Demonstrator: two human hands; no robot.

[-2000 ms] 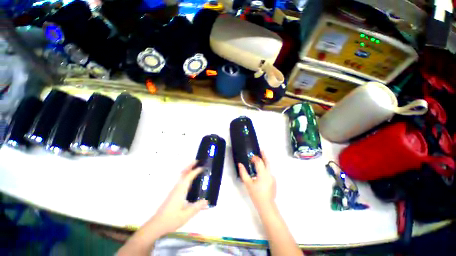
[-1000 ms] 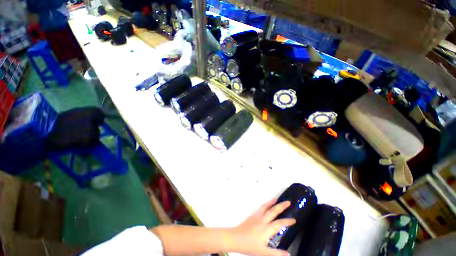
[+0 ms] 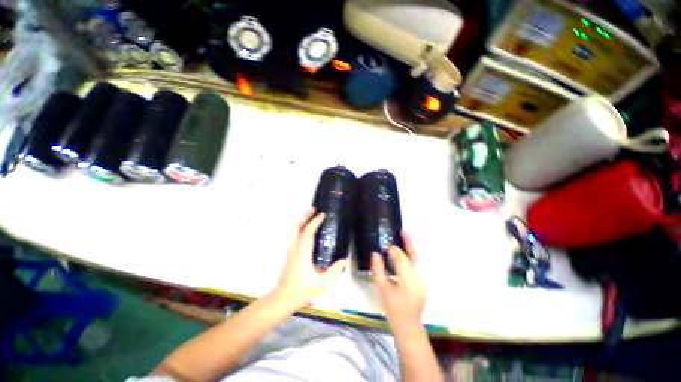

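Two black portable speakers stand side by side, long sides nearly parallel, on the white bench top in front of me. My left hand (image 3: 310,257) is on the lower part of the left black speaker (image 3: 335,201), fingers on its left side and thumb at its near end. My right hand (image 3: 398,280) is on the near end of the right black speaker (image 3: 378,205), fingers over its lower part. The hands hide parts of both near ends.
At left lie several black speakers (image 3: 116,134) and a dark green speaker (image 3: 200,134). At right are a camouflage speaker (image 3: 479,160), beige speaker (image 3: 567,142), red speaker (image 3: 594,209) and cables (image 3: 532,257). Yellow-fronted power supplies (image 3: 571,45) stand behind.
The view has swung left and back. The two black speakers, apart and angled two seconds ago, are now close together and nearly parallel. My right hand, unseen one second ago, is back in view.
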